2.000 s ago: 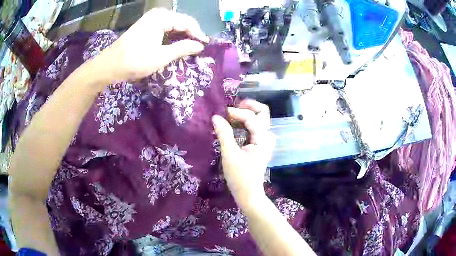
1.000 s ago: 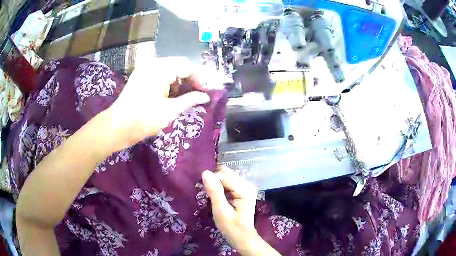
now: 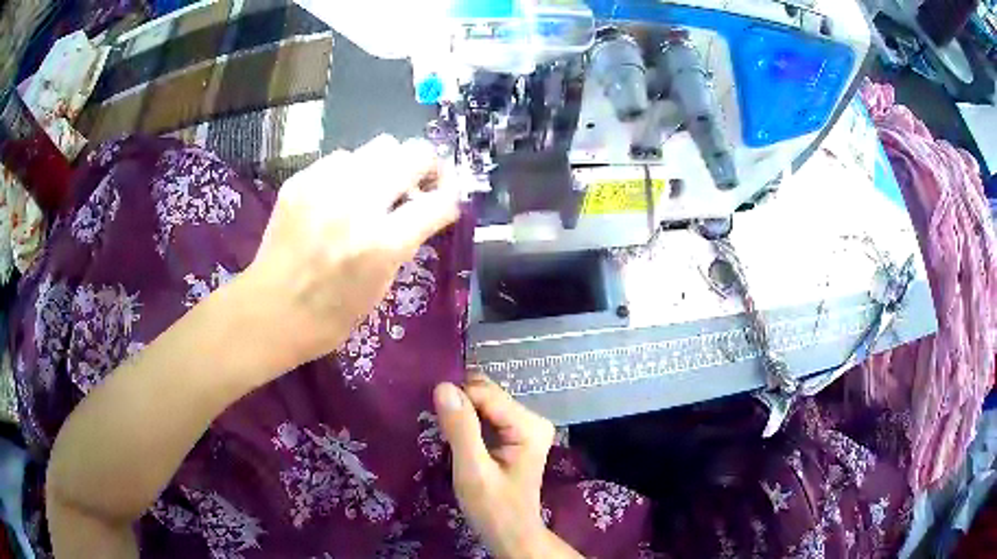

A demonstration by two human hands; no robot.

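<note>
Plum-purple floral cloth [image 3: 312, 464] covers the lap and the left front, its straight edge running up to the needle area [image 3: 465, 164] of the sewing machine [image 3: 722, 142]. My left hand [image 3: 355, 235] pinches the cloth near its edge, close beside the needle area. My right hand [image 3: 497, 453] pinches the same edge lower down, at the front of the machine bed. The edge is held taut between both hands. The fingers hide the part of the cloth they grip. I cannot tell whether the right palm holds a tool.
A ruler strip [image 3: 645, 355] runs along the bed's front edge, behind a dark opening [image 3: 547, 289]. A twisted grey cord [image 3: 754, 317] hangs over the bed at right. Pink cloth [image 3: 946, 273] hangs far right. A plaid cover [image 3: 219, 82] lies upper left, beside a dark red object [image 3: 33, 158].
Both hands have moved down and left in view, the right one further. The cloth edge between them is now longer and straighter. The camera view has shifted, showing more of the machine front.
</note>
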